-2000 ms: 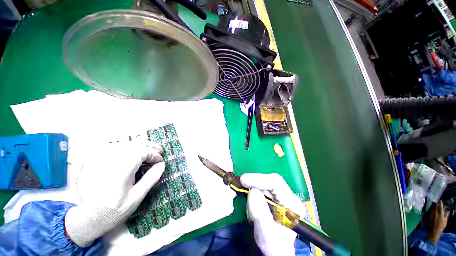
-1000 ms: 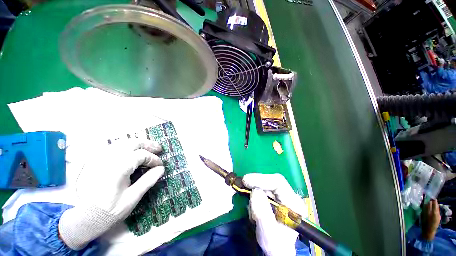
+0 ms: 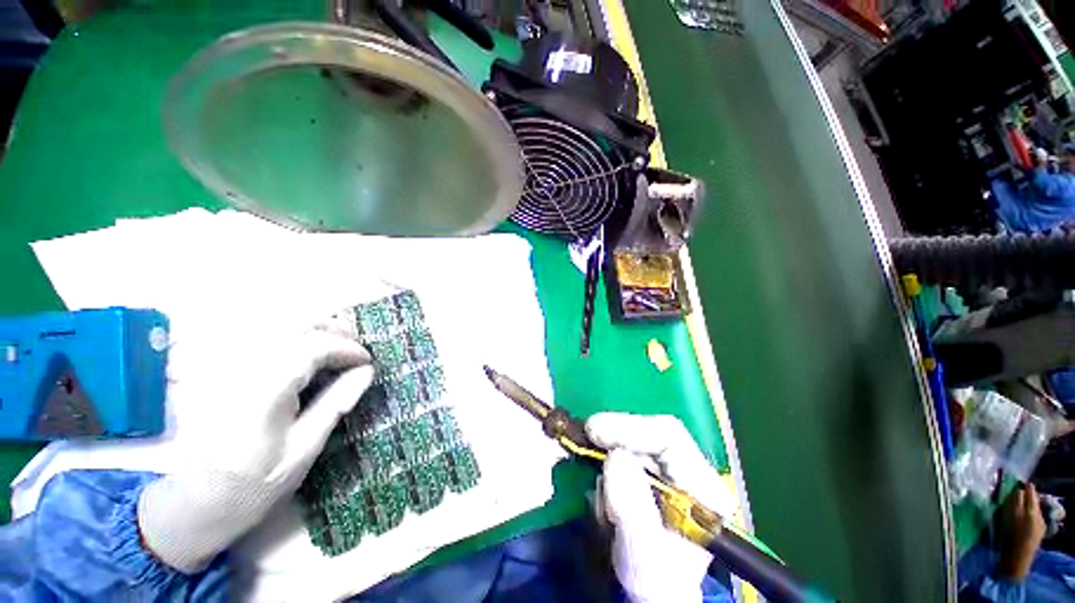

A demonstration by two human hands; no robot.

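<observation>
A green PCB panel point(image 3: 407, 442) of many small boards lies on white sheets point(image 3: 472, 277). My left hand point(image 3: 265, 424), in a white knit glove, rests over the panel's left part, thumb and fingers bent close together at it. Whether the fingers grip the panel is hidden. My right hand point(image 3: 660, 495), also gloved, holds the soldering iron point(image 3: 696, 516) by its dark and yellow handle. The iron's metal tip points up and left over the white sheet, to the right of the panel and apart from it.
A blue box point(image 3: 100, 375) stands at left. A round translucent hood point(image 3: 342, 141) and a black fan point(image 3: 560, 177) are at the back. The iron stand point(image 3: 648, 283), a thin dark stick point(image 3: 589, 309) and a yellow scrap point(image 3: 658, 355) are beside the conveyor belt point(image 3: 813, 306). Another person's hand point(image 3: 1023, 530) shows far right.
My left hand's fingers have drawn slightly left and closer together, showing more of the panel. The iron and my right hand have shifted slightly right. The whole view has moved a little.
</observation>
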